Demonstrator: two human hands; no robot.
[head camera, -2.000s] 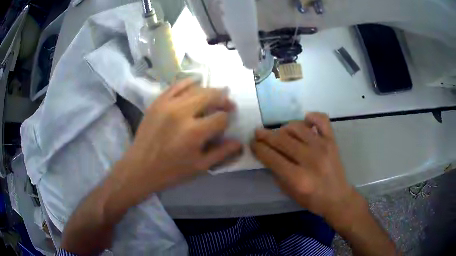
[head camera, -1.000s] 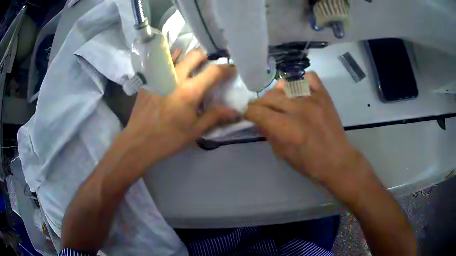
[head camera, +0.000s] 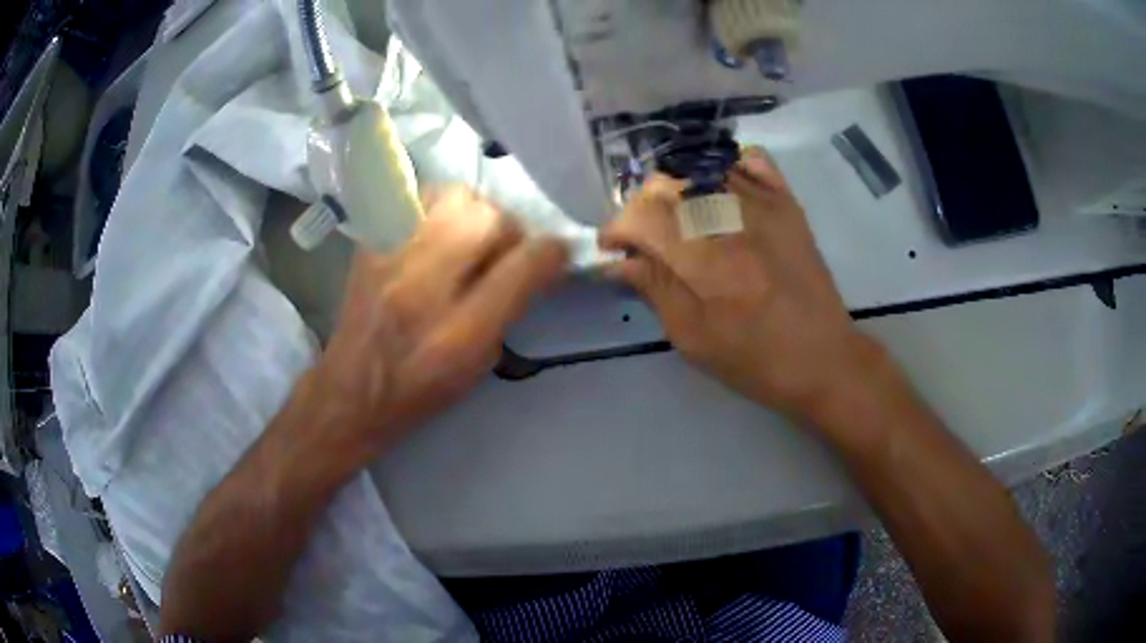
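The white garment piece (head camera: 189, 364) lies crumpled at the left and drapes over the table's front edge. A narrow white edge of it (head camera: 586, 249) runs between my two hands below the sewing machine head (head camera: 503, 88). My left hand (head camera: 440, 289), slightly blurred, pinches the edge on the left. My right hand (head camera: 729, 276) pinches it on the right, partly behind the cream ribbed knob (head camera: 711, 215). The needle and presser foot are hidden.
The lit machine lamp (head camera: 362, 170) stands by my left hand. A black mobile phone (head camera: 965, 157) and a small grey metal bar (head camera: 867, 160) lie on the bed at the right. A second ribbed knob (head camera: 758, 23) is higher on the head. Pale bins stand at the far left.
The flat white panel seen between my hands is now a narrow strip held at its edge. Both hands moved up toward the machine head, and the left then shifted slightly down and left.
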